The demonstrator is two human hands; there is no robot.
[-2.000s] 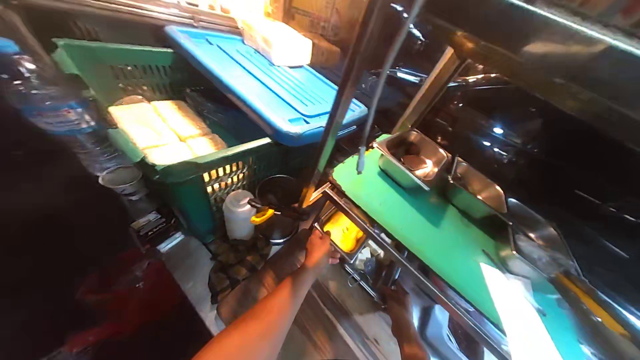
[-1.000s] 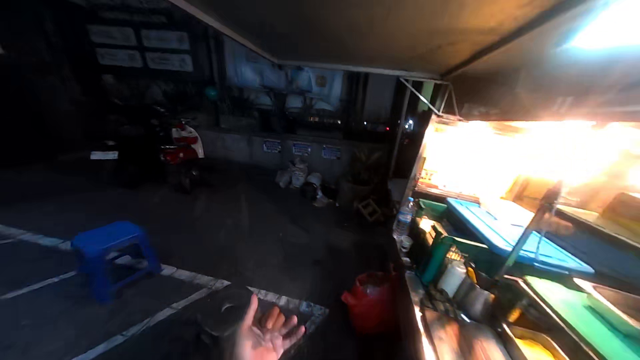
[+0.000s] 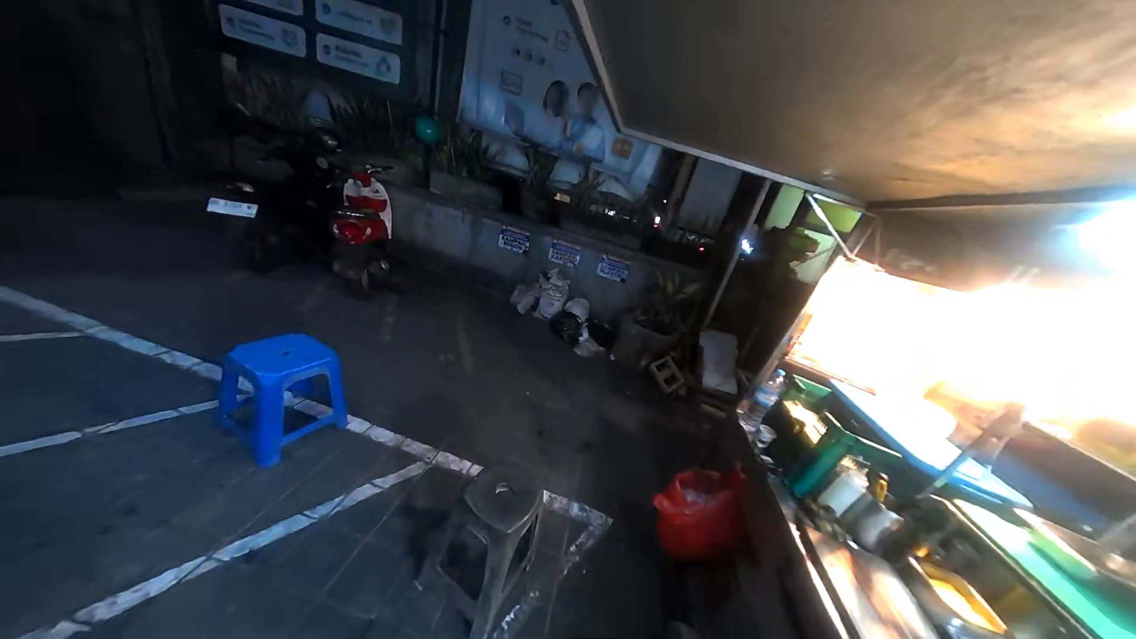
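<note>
Neither of my hands shows in the head view now. Along the cart's counter at the lower right lie a green cutting board and a metal container with yellow contents. Farther back on it, a green plastic crate stands partly under a blue lid. A pale container is beside the crate, and a clear plastic bottle is at the counter's far end.
A red plastic bag sits on the ground beside the cart. A blue plastic stool and a dark stool stand on the paving. Filled bags lie by a low wall, with parked motorbikes farther left. The cart's roof overhangs the right.
The view has swung from the counter to the open ground. Both hands were at the counter at first; one open hand showed low in the middle a second ago, and none shows now.
</note>
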